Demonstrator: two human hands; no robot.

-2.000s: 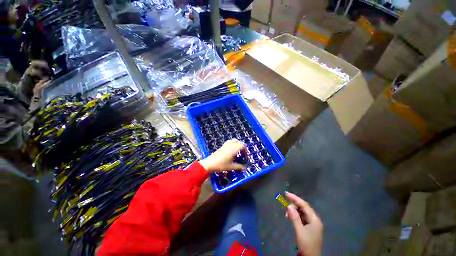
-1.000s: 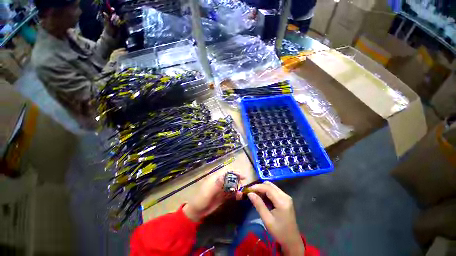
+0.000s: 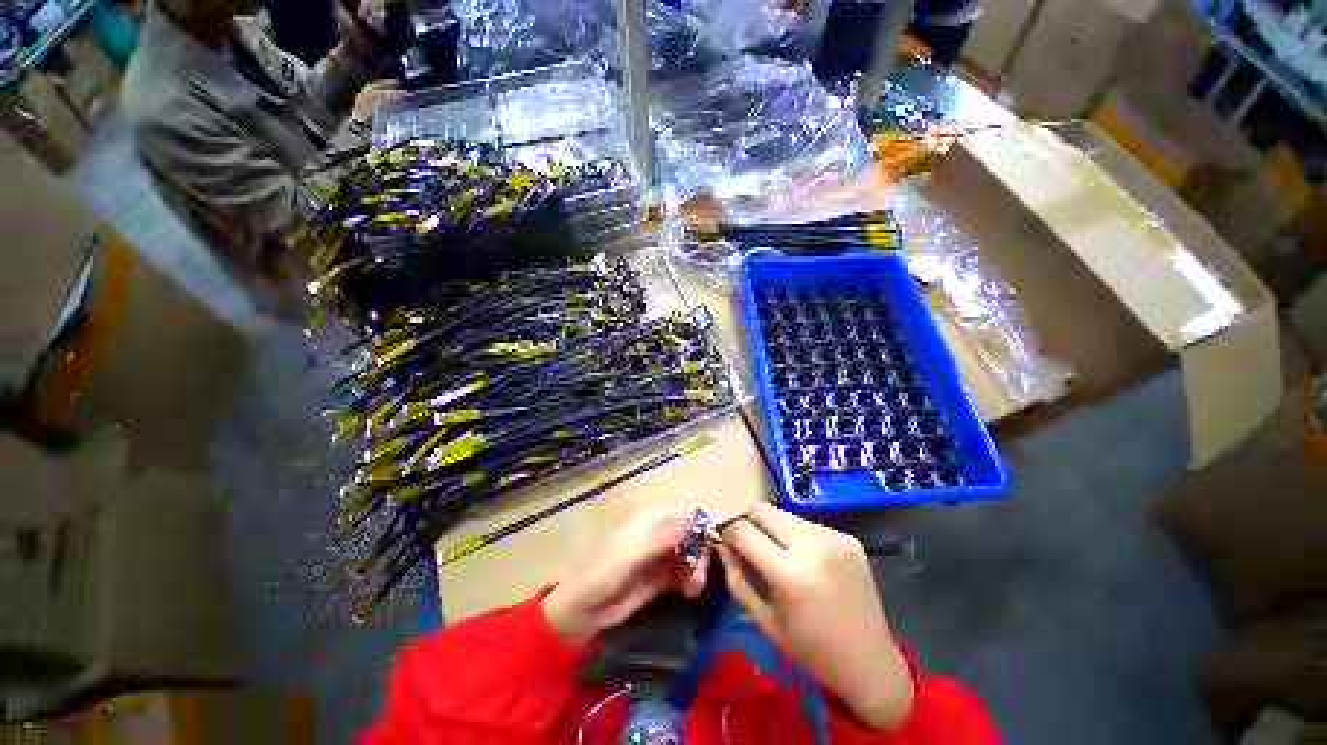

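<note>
My left hand (image 3: 636, 568) holds a small black-and-silver module (image 3: 697, 540) at its fingertips, low in the middle of the view. My right hand (image 3: 801, 575) pinches a thin dark lead end against the module; the fingers hide most of it. The blue tray (image 3: 993, 469) stands just beyond my right hand, filled with rows of dark modules (image 3: 844, 379), with a gap in the nearest row. A single black lead with yellow ends (image 3: 575, 498) lies alone on the cardboard surface (image 3: 509, 585), left of the tray.
Large heaps of black-and-yellow leads (image 3: 509, 393) lie at left. A row of bundled leads (image 3: 801, 233) lies behind the tray, near plastic film (image 3: 757, 131) and a metal post (image 3: 636, 102). An open carton (image 3: 1230, 364) stands at right. A person (image 3: 218, 131) is at upper left.
Two seconds ago my left hand was in the tray and my right held a yellow-marked piece apart. Both hands now meet at the module, and my right fingers have closed in nearer to it. The view has shifted.
</note>
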